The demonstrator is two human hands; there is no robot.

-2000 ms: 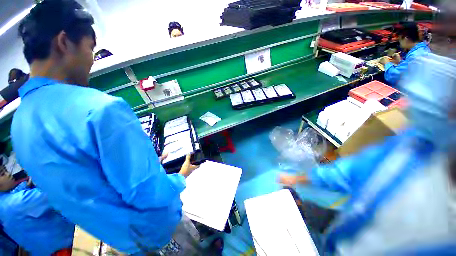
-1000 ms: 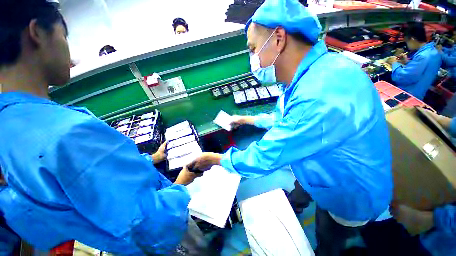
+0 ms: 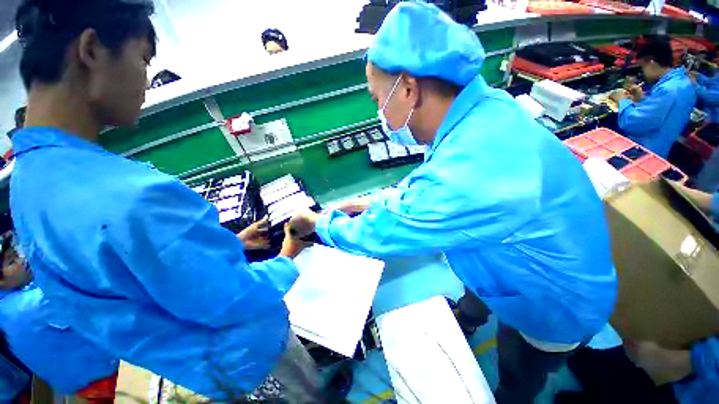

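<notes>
Neither of my hands can be made out. Nearest in front, a white square board or top [image 3: 335, 300] lies tilted beside the standing worker at left. A longer white top or carton [image 3: 432, 351] with thin dark lines stands to its right at the bottom. Beyond them, a black tray with pale flat devices [image 3: 285, 197] is at the bench edge, with the left worker's hand at its side. A masked worker's hand reaches to its near end. Another black tray of pale devices [image 3: 229, 196] sits left of it.
The masked worker [image 3: 504, 205] leans across the middle. At right, a brown carton [image 3: 658, 256] is touched by hands and sleeves entering at the right edge, seemingly another person's. Behind are a red-orange tray [image 3: 623, 154], the green bench [image 3: 307, 167] and a seated worker [image 3: 658, 106].
The blurred worker from the right now leans over the bench at centre. The white piece in this worker's hand a second ago no longer shows. The carton has shifted right since the first frame.
</notes>
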